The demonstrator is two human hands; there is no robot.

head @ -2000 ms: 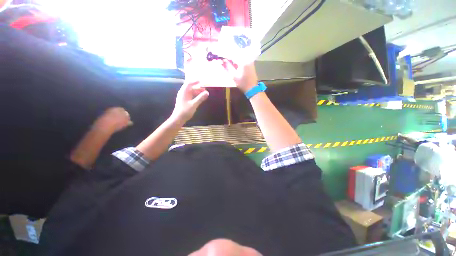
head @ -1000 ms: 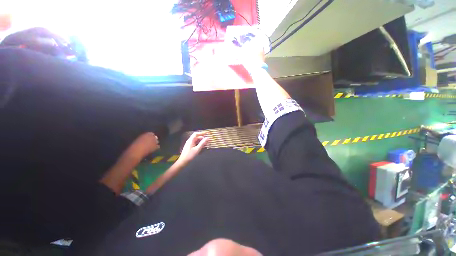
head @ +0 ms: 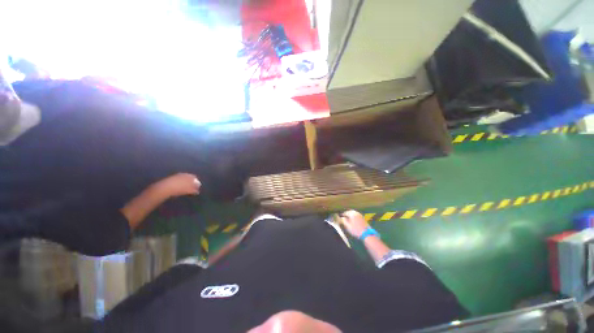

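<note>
My right hand (head: pixel 353 223), with a blue wristband, is low beside my dark shirt's hem. Its fingers are bent near a pale edge; whether they hold it is unclear. My left forearm shows at the other side of the shirt, but the left hand is hidden behind the cloth. A ribbed brown stack (head: pixel 306 187), perhaps cardboard, lies just beyond my waist. The red mat (head: pixel 280 23) on the bench ahead bears dark wires, a blue device (head: pixel 283 42) and a white piece (head: pixel 305 67) with a dark coil.
Another person's hand (head: pixel 185 184) and dark sleeve are close on the left. Cartons (head: pixel 104 279) stand at the lower left. An open brown box (head: pixel 391 130) is under the bench. Green floor with yellow-black tape (head: pixel 449 211) is on the right, with a red-and-white box (head: pixel 573 260) beyond.
My right hand has left the mat and come down to my waist. My left hand has gone out of sight behind the shirt. The view has shifted, showing more cartons at lower left.
</note>
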